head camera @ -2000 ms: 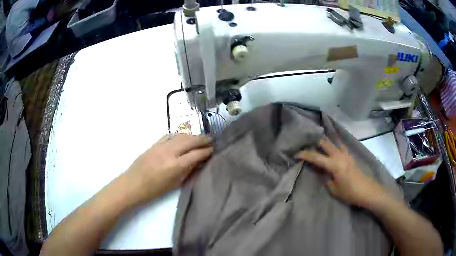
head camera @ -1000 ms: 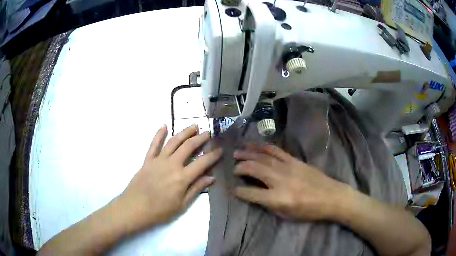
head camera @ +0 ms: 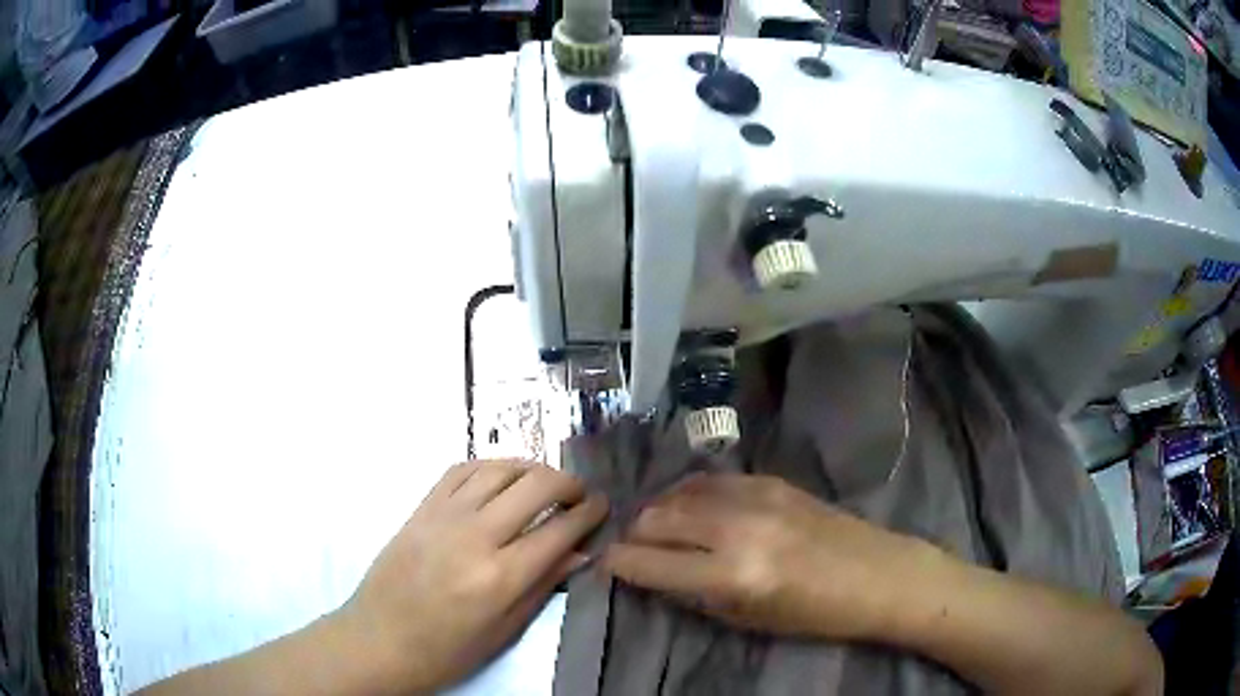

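Observation:
A grey-brown garment (head camera: 1006, 462) lies loose under and in front of the machine arm, bunched to the right. Its left edge, a straight strip (head camera: 585, 625), runs up to the presser foot (head camera: 598, 404) of the white sewing machine (head camera: 870, 190). My left hand (head camera: 476, 564) pinches the strip's edge between thumb and fingers just below the foot. My right hand (head camera: 734, 551) grips the cloth right beside it, fingertips almost meeting the left ones. The needle tip cannot be made out.
The white table (head camera: 299, 340) spreads left of the machine. A plaid cover (head camera: 82, 313) and grey cloth (head camera: 21, 449) lie beyond its left edge. A tool tray (head camera: 1183, 503) stands at the right. A control panel (head camera: 1142, 68) sits above the arm. A white bin (head camera: 265, 27) is at the back.
Both hands have moved closer together and gathered the cloth edge between their fingers; my left hand was spread flat one second ago. Earlier the garment lay further right and lower; its bulk now passes under the arm.

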